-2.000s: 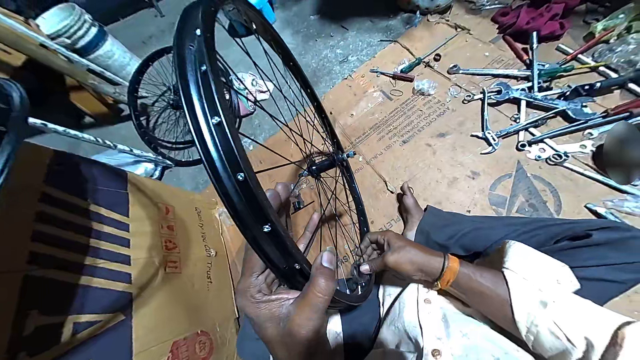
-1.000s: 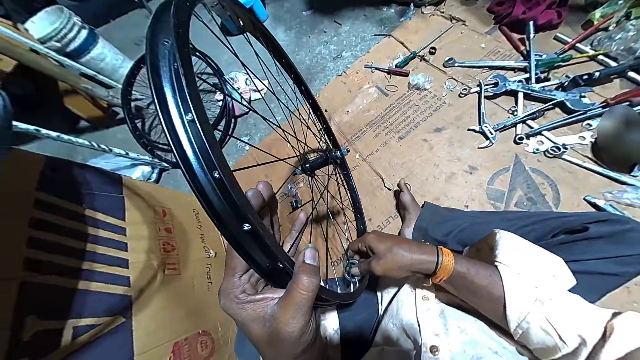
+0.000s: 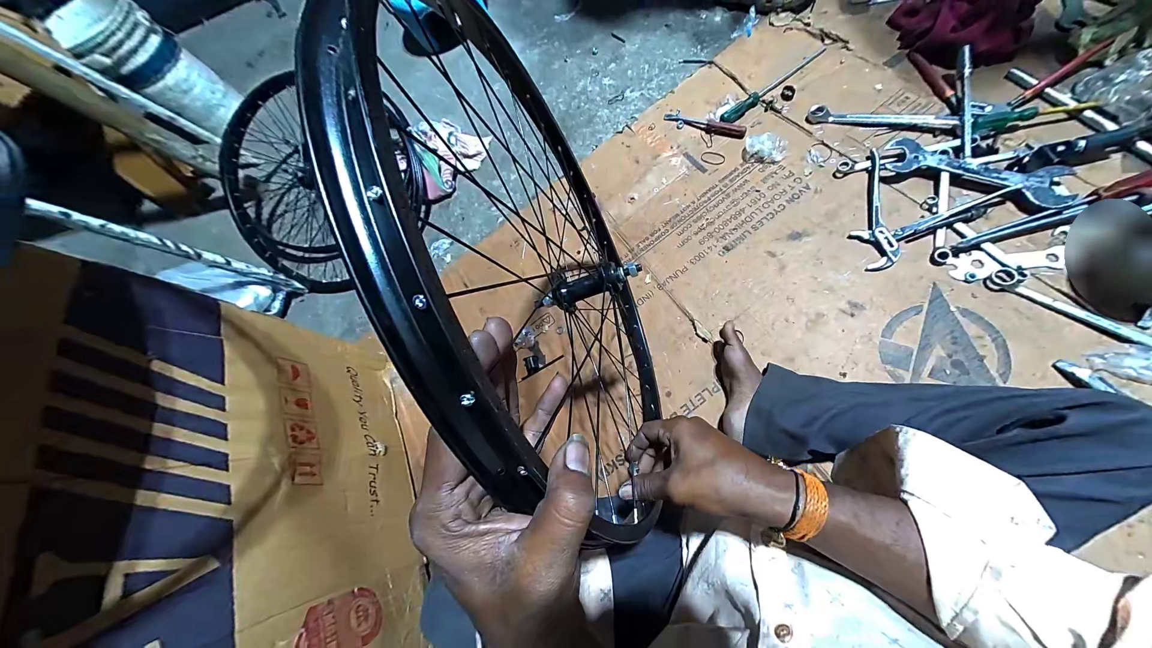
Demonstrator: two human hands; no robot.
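Note:
A black bicycle wheel rim stands tilted before me, its lower end near my lap. Black spokes run from it to a black hub with a threaded axle. My left hand supports the rim from the lower left, thumb up beside its edge and fingers spread behind it. At the rim's lower right, the fingertips of my right hand pinch a small metal piece at a spoke's outer end; whether it is a nipple or a small tool I cannot tell.
Spanners and other hand tools lie piled on the flattened cardboard at right. Two screwdrivers lie farther back. A printed carton stands at left, and another spoked wheel lies behind. My bare foot rests on the cardboard.
The wheel leans a little differently than two seconds ago. My right hand remains at the rim's lower right, its fingers shifted slightly.

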